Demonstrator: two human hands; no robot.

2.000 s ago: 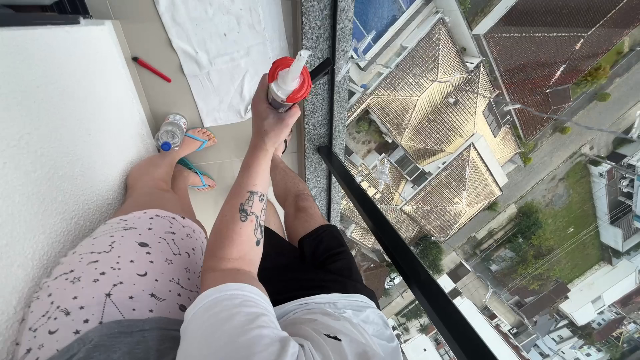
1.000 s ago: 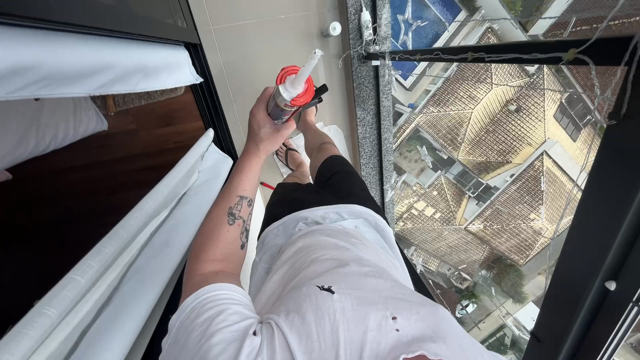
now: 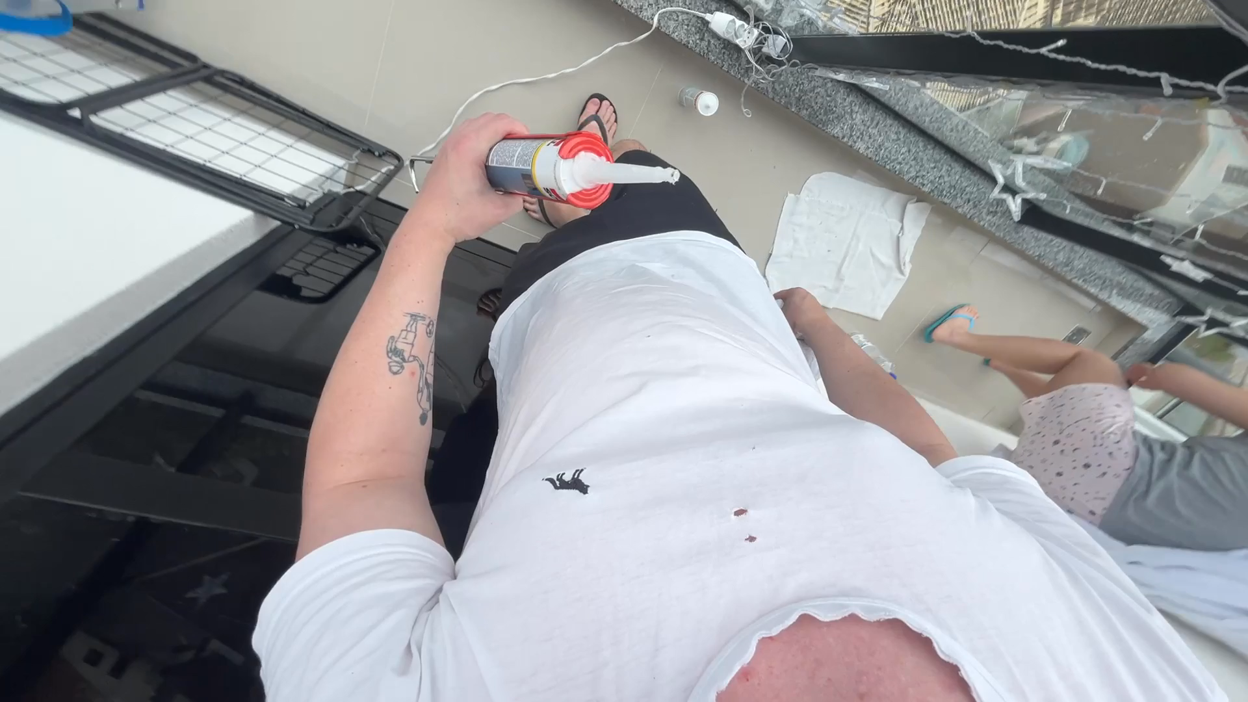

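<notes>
My left hand [image 3: 473,180] is wrapped around a sealant cartridge [image 3: 531,168] with a red collar and a long white nozzle pointing right. It is held out over my black shorts, above my feet in flip-flops. At my right side, my right hand [image 3: 802,312] is low beside the hem of my white T-shirt [image 3: 643,390]; its fingers are partly hidden, and whether it holds anything is unclear. A white cloth [image 3: 846,242] lies on the tiled floor beyond it. A small white-capped container [image 3: 699,100] is on the floor near the granite sill.
A granite sill [image 3: 877,136] with a black rail and star string lights [image 3: 1014,190] runs along the upper right. A white cable [image 3: 546,76] crosses the floor. A black wire rack [image 3: 224,136] is at upper left. Another person [image 3: 1092,429] is at the right.
The view has swung widely. My left hand keeps its hold on the cartridge, whose nozzle now points right in view. My right hand, not visible before, has come into view.
</notes>
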